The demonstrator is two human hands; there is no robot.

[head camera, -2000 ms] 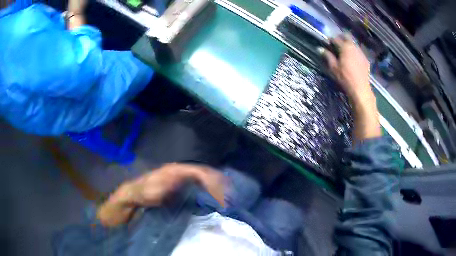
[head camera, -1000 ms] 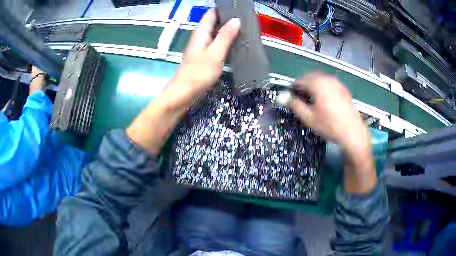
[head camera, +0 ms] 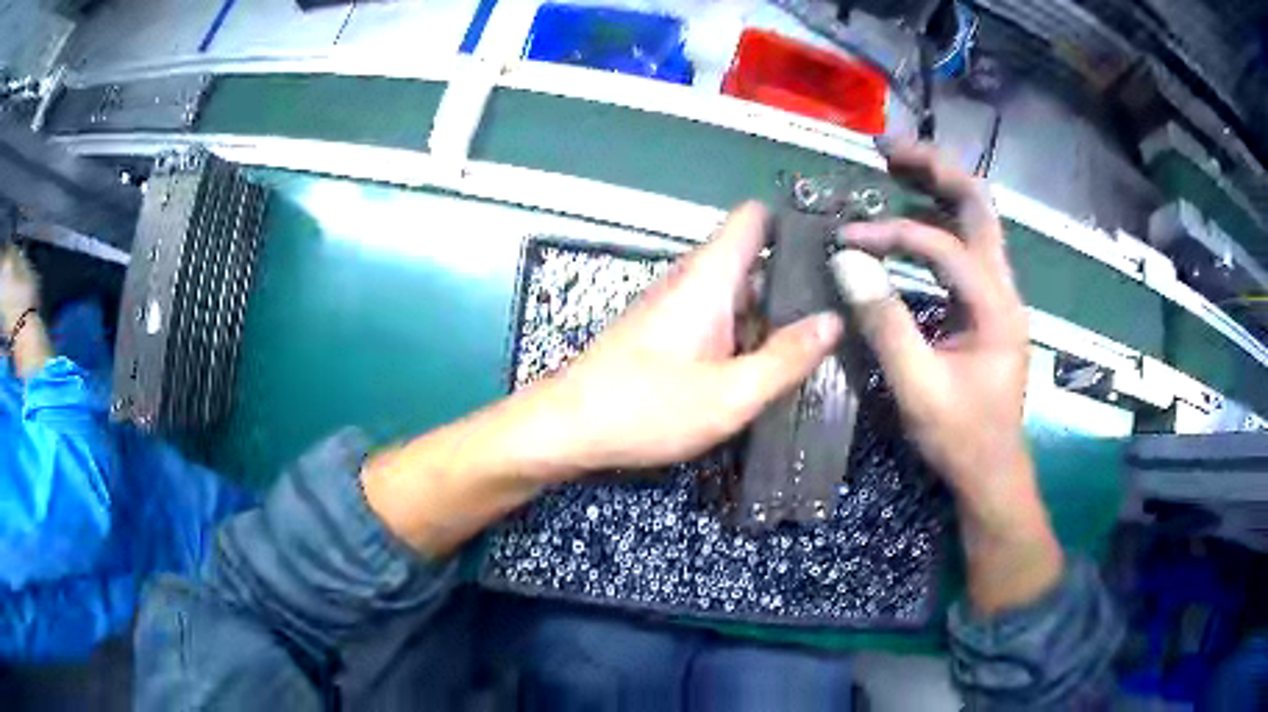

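Observation:
My left hand (head camera: 668,369) grips a dark elongated metal plate (head camera: 800,452) by its left edge, thumb on its face, above the tray. Two ring-shaped nuts or holes show at the plate's far end. My right hand (head camera: 960,327) is at the plate's upper right, with thumb and forefinger close together near its edge. A pale cover is on the right thumb. Whether a nut is between those fingertips cannot be told. The black nut tray (head camera: 709,608) below holds many small silvery nuts (head camera: 598,549); hands and plate hide part of it.
A block of stacked dark plates (head camera: 188,299) stands on the green bench (head camera: 376,320) at left. Beyond runs a railed conveyor (head camera: 598,153) with dark bars at its far left. A blue bin (head camera: 608,42) and a red bin (head camera: 804,79) lie behind it. A person in blue (head camera: 84,515) is at left.
The plate has moved right and nearer, over the tray, with my left hand. My right hand has come from beside the plate to its upper edge. The view has shifted slightly.

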